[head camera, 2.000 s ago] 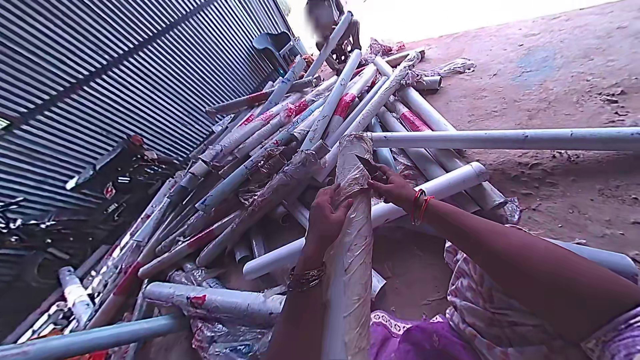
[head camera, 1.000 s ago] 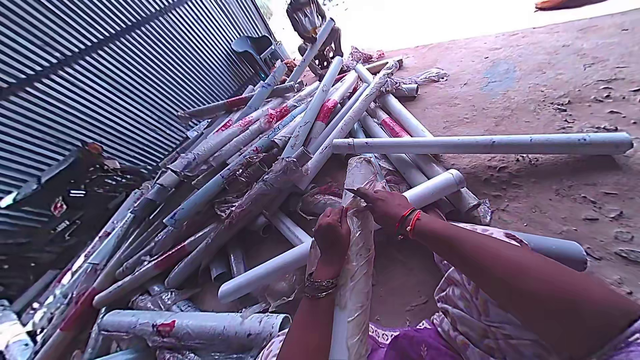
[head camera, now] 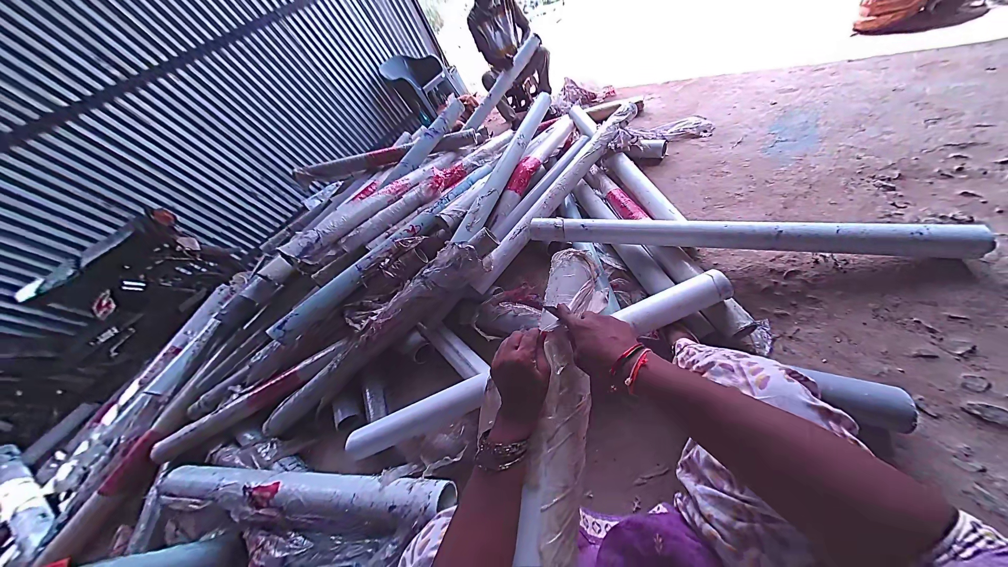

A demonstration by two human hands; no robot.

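A plastic-wrapped pipe [head camera: 565, 425] stands tilted before me, running from my lap toward the pile. My left hand [head camera: 520, 374], with bangles at its wrist, is closed on the wrapping at the pipe's left side. My right hand [head camera: 596, 339], with red threads at the wrist, grips a small dark blade [head camera: 552, 312], its tip at the wrapping just above my left hand. Torn film hangs loose on the pipe's left side. Behind it a bare white pipe [head camera: 681, 301] lies crosswise on the ground.
A large heap of pipes [head camera: 378, 260], many in film, fills the left and middle. One long pipe [head camera: 764, 236] extends right over dirt ground. A corrugated metal wall [head camera: 197, 102], a plastic chair [head camera: 417, 83] and a seated person [head camera: 504, 39] are behind; a dark motorcycle-like object [head camera: 102, 315] stands left.
Both hands have stayed at the wrapped pipe. More loose film now hangs at its left side than one second ago. My right hand has moved down the pipe with the blade.
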